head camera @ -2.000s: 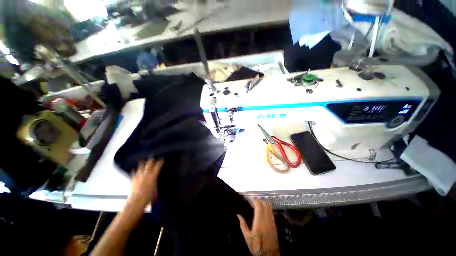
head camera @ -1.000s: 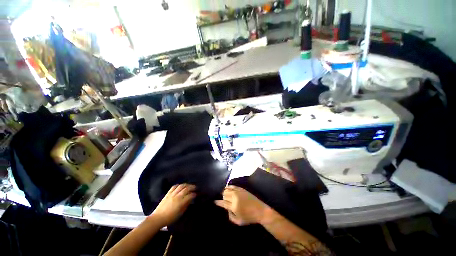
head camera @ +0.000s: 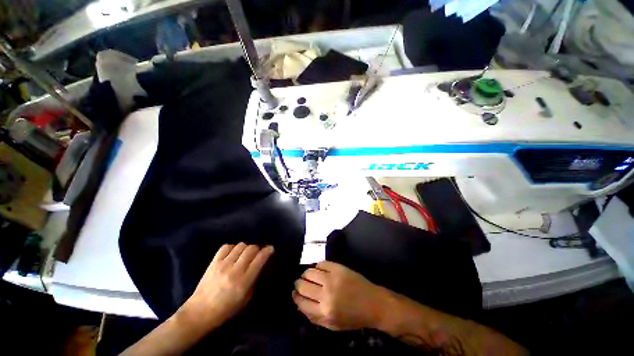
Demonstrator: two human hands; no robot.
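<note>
Black cloth (head camera: 201, 188) lies on the white table left of the needle, its right edge beside the presser foot (head camera: 311, 198). My left hand (head camera: 233, 278) rests on it with fingers bent; whether it grips is unclear. My right hand (head camera: 330, 295) is curled on the cloth at the table's front edge, its fingertips pinching the cloth. Another part of the black cloth (head camera: 410, 257) spreads under and right of my right wrist. The white JACK sewing machine (head camera: 431, 125) stands behind, its lamp lighting the foot area.
Scissors with red and yellow handles (head camera: 410, 207) and a black phone (head camera: 452, 212) lie under the machine arm, partly covered by cloth. A grey rod (head camera: 243, 42) rises at the head's left end. Scraps (head camera: 334, 67) lie in the trough behind. A yellow-beige block (head camera: 21, 184) is at left.
The view has moved closer to the machine and tilted down. Since the oldest frame, my right hand has moved left toward the foot, and cloth now covers part of the scissors and phone.
</note>
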